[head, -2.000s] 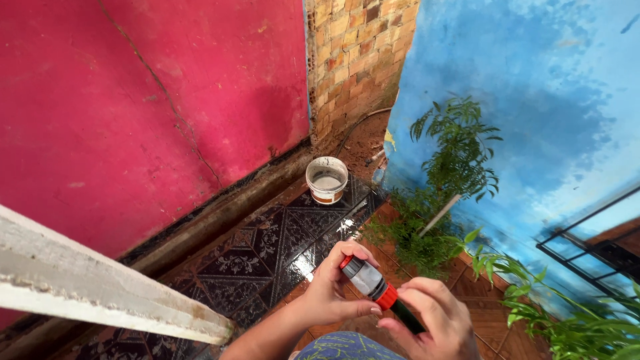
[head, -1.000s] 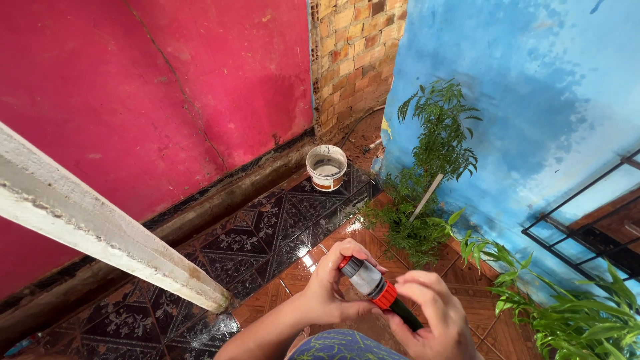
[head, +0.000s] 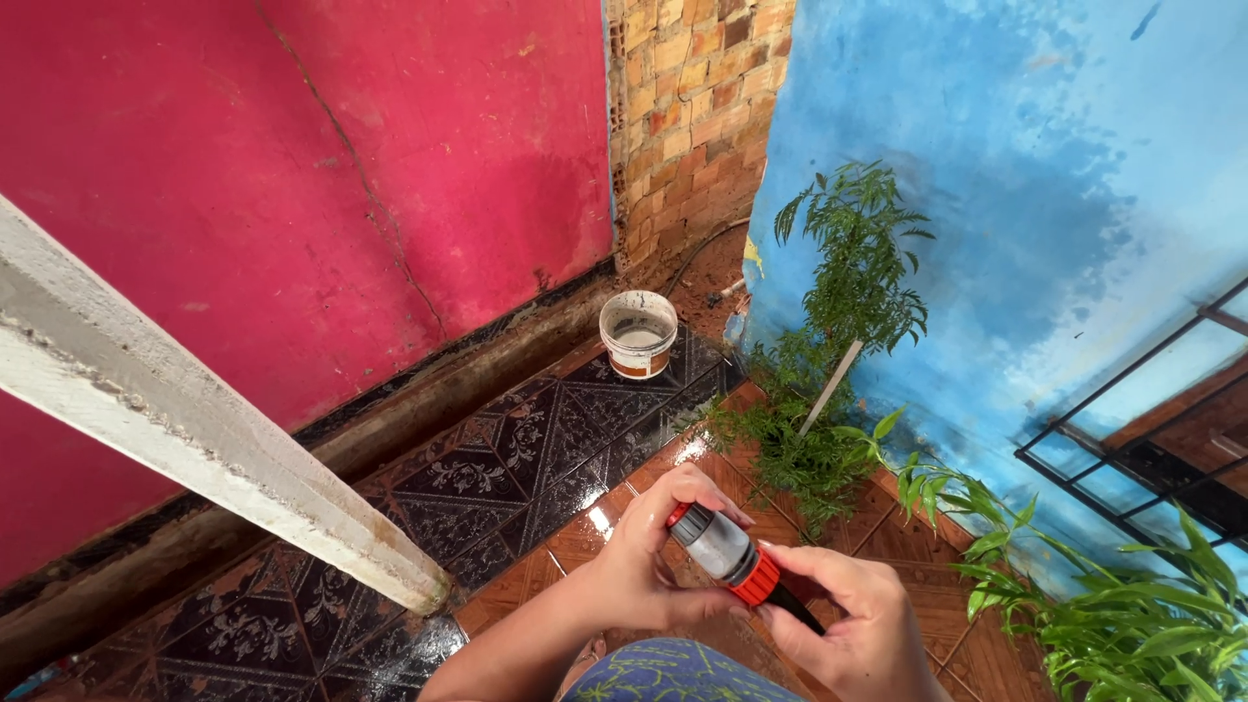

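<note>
A hose nozzle [head: 720, 551], grey and black with red rings, lies slantwise between my hands at the lower middle. My left hand [head: 655, 556] is closed around its upper end, with the index finger by the red tip and the thumb below. My right hand [head: 848, 609] grips the nozzle's lower end, fingertips at the orange-red collar. A dark hose end [head: 798, 609] runs from the collar into the right palm, where the rest of it is hidden.
A white plastic bucket [head: 639, 336] stands on wet dark patterned tiles [head: 487, 458]. A white post [head: 224, 429] slants down at left. Pink wall [head: 390, 146] and brick wall lie ahead; at right are a blue wall [head: 936, 244], staked plant [head: 848, 283], leafy plants [head: 1150, 614] and black metal frame [head: 1121, 458].
</note>
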